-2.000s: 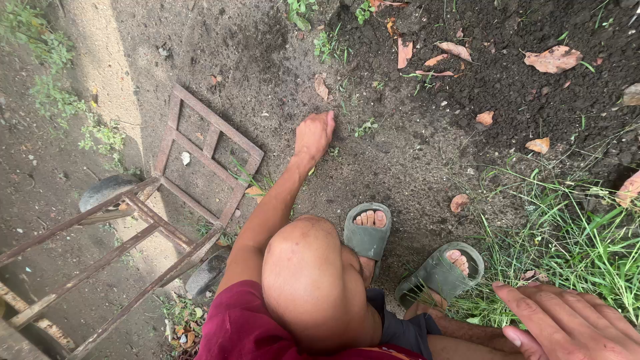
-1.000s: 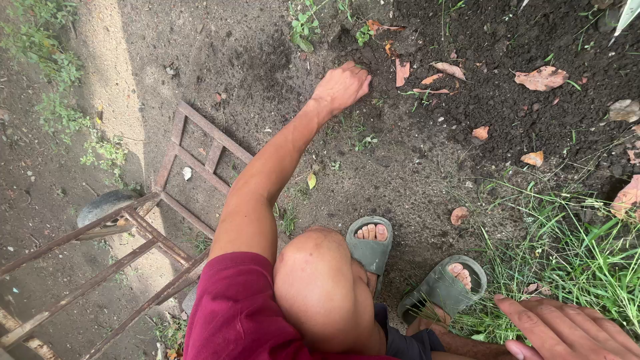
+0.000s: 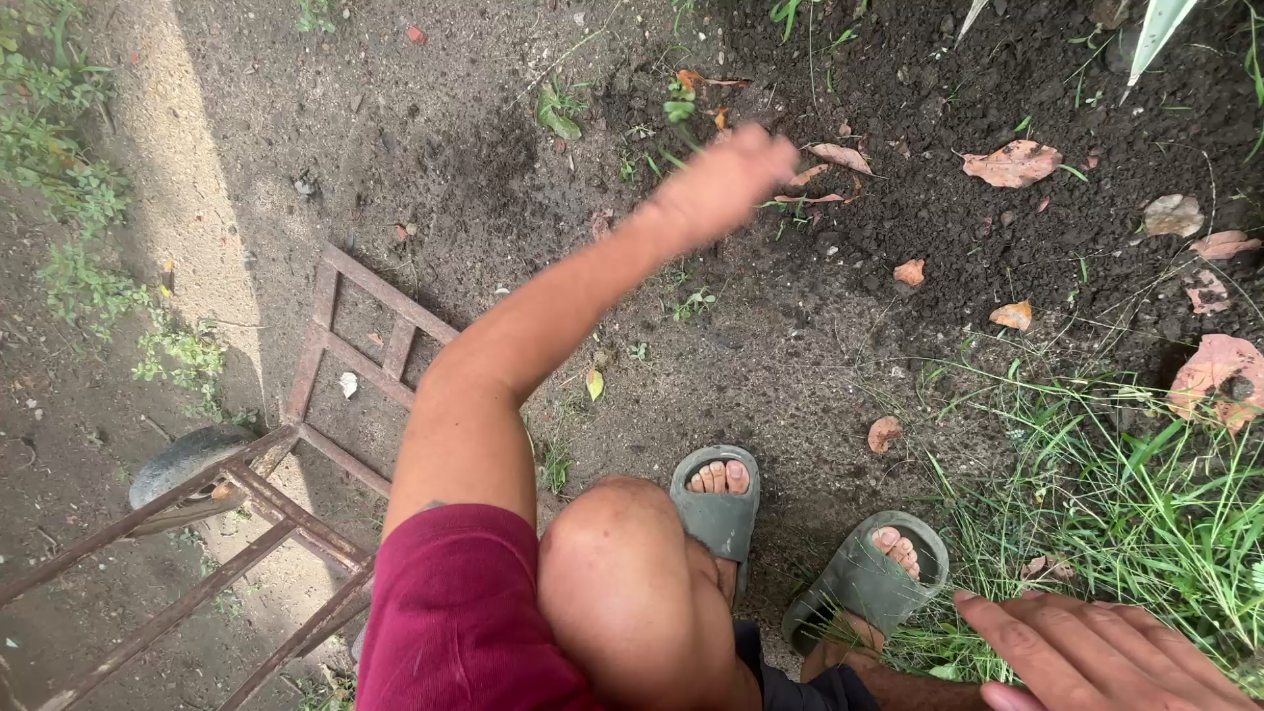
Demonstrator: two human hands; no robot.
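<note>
My left hand [image 3: 736,173], blurred, is stretched out low over the soil at the upper centre, beside dry brown leaves [image 3: 839,156] and small green weeds [image 3: 679,107]. Its fingers look curled, but whether they hold anything cannot be told. At the bottom right, my right hand [image 3: 1096,652] is palm down with the fingers extended, above or against the green grass [image 3: 1145,513]; its palm is hidden. Nothing shows in its fingers. My bent knee [image 3: 622,573] and grey-green slide sandals [image 3: 716,513] lie between the two arms.
A rusty metal frame [image 3: 365,365] stands at the left near a worn tyre or wheel [image 3: 183,474]. Dark loose soil [image 3: 928,227] with scattered dry leaves [image 3: 1012,164] spreads across the upper right. Pointed pale-green leaves [image 3: 1160,35] reach in at the top right; leafy weeds [image 3: 84,286] grow at far left.
My left hand has moved away from my feet and to the right, over the ground towards the dry leaves. My right hand has stayed near the grass.
</note>
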